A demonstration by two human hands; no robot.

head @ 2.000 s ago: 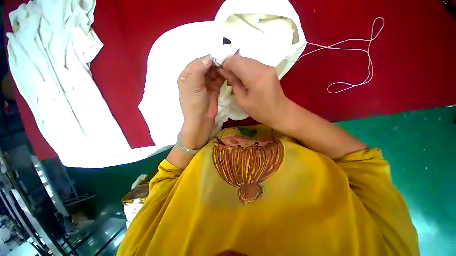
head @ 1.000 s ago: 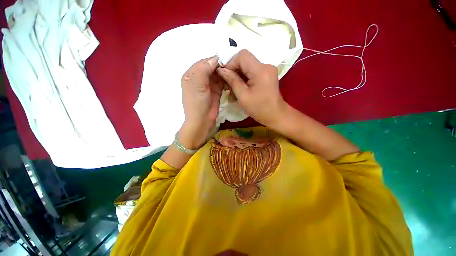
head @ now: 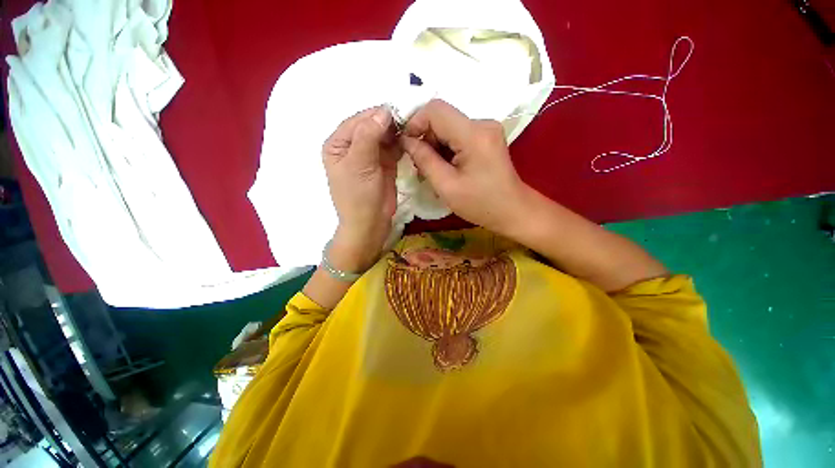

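Observation:
A white garment [head: 320, 128] lies bunched on the red table under both hands, with a small dark label [head: 415, 79] above the fingertips. My left hand [head: 363, 169] pinches a small folded piece of the garment between thumb and fingers. My right hand [head: 464, 157] has its thumb and forefinger closed at the same spot, close to the left fingertips. A needle or small fastener there is too small to make out. A pale thread [head: 666, 114] runs from the garment's right side and lies looped on the red cloth.
A long pile of white garments [head: 101, 174] lies at the left of the red table [head: 751, 110]. A dark tool [head: 813, 20] is cut off at the upper right. Metal equipment [head: 46, 384] stands at lower left on a green floor [head: 778, 292].
My right fingertips have shifted slightly at the pinched piece, and their pose has changed a little. The looped thread lies nearly as before. The view has moved slightly.

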